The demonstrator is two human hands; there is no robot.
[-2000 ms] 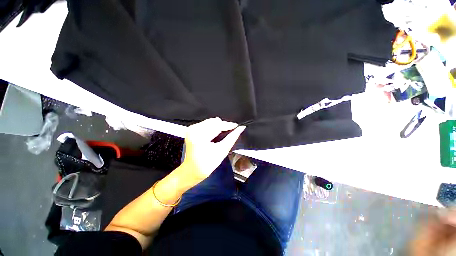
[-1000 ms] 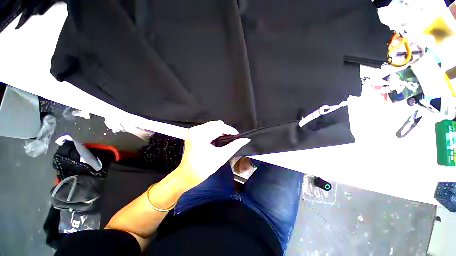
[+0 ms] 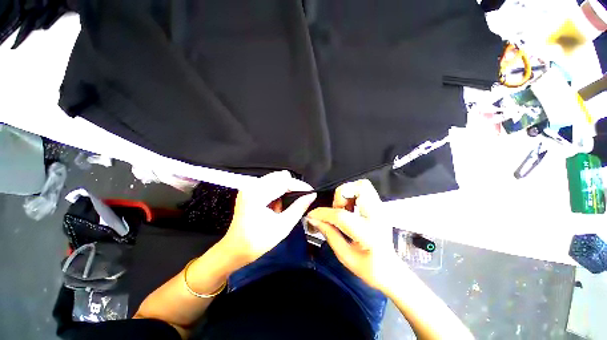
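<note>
A large black garment (image 3: 253, 86) lies over the white table (image 3: 426, 219) with long soft folds. Its turned-up hem (image 3: 356, 174) runs along the edge nearest me. My left hand (image 3: 263, 209) pinches the hem between thumb and fingers near the middle. My right hand (image 3: 356, 232) is just right of it, thumb and fingertips together close to the hem. A needle or thread in the right fingertips is too small to make out. A narrow white trim (image 3: 420, 153) lies near the hem's right end.
Orange scissors handles (image 3: 515, 65), dark thread snips (image 3: 530, 161), a green pack (image 3: 586, 183) and a dark speckled lump (image 3: 589, 252) are at the right among clutter. Bags (image 3: 94, 265) lie low at the left. A small black object in clear plastic (image 3: 423, 244) is below the table edge.
My right hand, blurred at the lower right two seconds ago and out of view one second ago, is now beside my left hand. My left hand still holds the hem. The whole view has shifted slightly.
</note>
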